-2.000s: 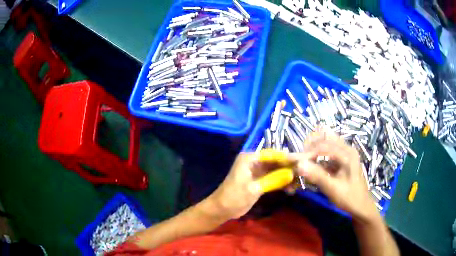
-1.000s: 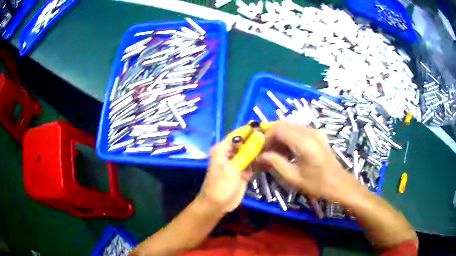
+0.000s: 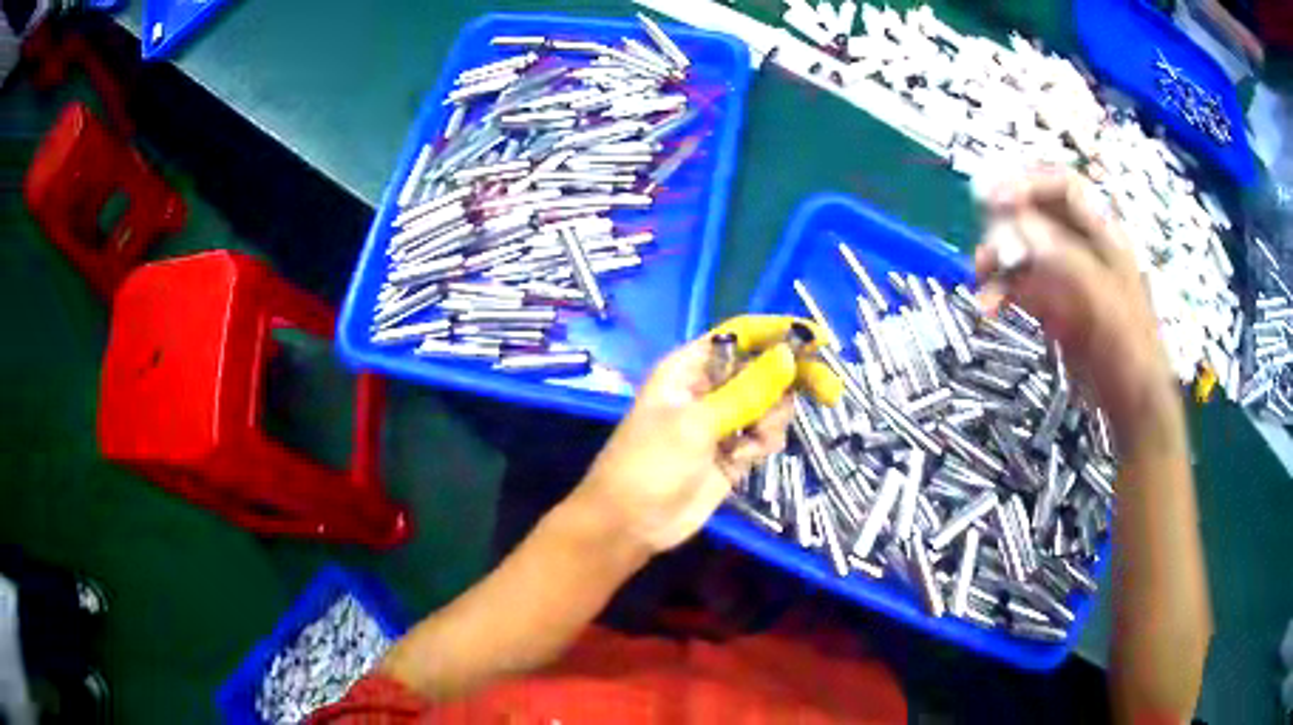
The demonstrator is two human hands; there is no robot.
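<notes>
My left hand (image 3: 681, 446), with yellow finger cots, is closed around metal tubes (image 3: 801, 334) above the left rim of the near blue tray (image 3: 908, 615). Dark round tube ends show between the fingers; the rest is hidden. My right hand (image 3: 1071, 276) is raised over the tray's upper right, at the edge of the pile of white pieces (image 3: 1184, 269). It is blurred, with fingertips together and a pale spot at them; I cannot tell if it holds a piece. The near tray is heaped with loose silver tubes (image 3: 886, 503).
The left blue tray (image 3: 355, 319) holds more tubes with reddish glints. A far blue tray (image 3: 1236, 142) is at upper right, with bagged tubes (image 3: 1269, 333) at the right edge. Red stools (image 3: 170, 361) stand at left. A blue floor bin (image 3: 253, 680) is at lower left.
My right hand has moved away from my left hand, up and right to the white pile. My left hand still holds its tubes. The view has shifted back to the right after swinging left.
</notes>
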